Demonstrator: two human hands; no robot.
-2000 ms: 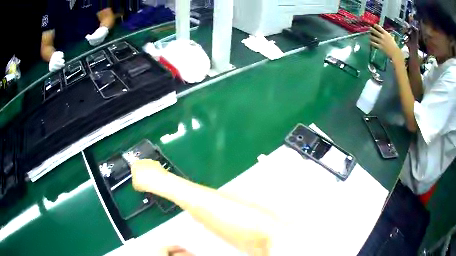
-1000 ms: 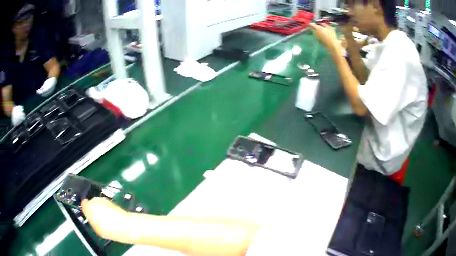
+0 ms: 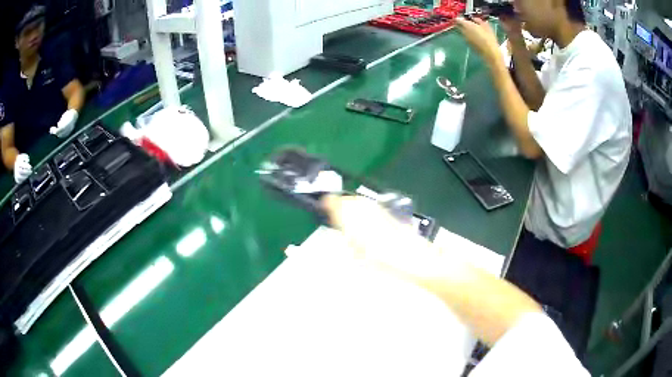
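Note:
My right hand (image 3: 354, 221) reaches in from the lower right over the near part of the bench. It is closed on a dark phone frame (image 3: 295, 173), blurred by motion; whether it is one frame or several I cannot tell. Behind my hand, a dark frame end (image 3: 424, 224) shows at the white sheet's (image 3: 317, 316) far edge, mostly hidden. A dark item (image 3: 477, 356) shows partly below my sleeve. My left hand is not in view.
Black trays (image 3: 96, 199) with frames stand at left, before a worker with white gloves (image 3: 65, 123). Two more frames (image 3: 379, 110) (image 3: 479, 179) lie on the green bench near a white bottle (image 3: 448, 125). A person in white (image 3: 582, 132) stands at right. A divider strip (image 3: 96, 328) lies lower left.
The view has turned right. My right hand has taken hold of the dark frames at the left and carried what it holds rightward, over the frame at the sheet's far edge.

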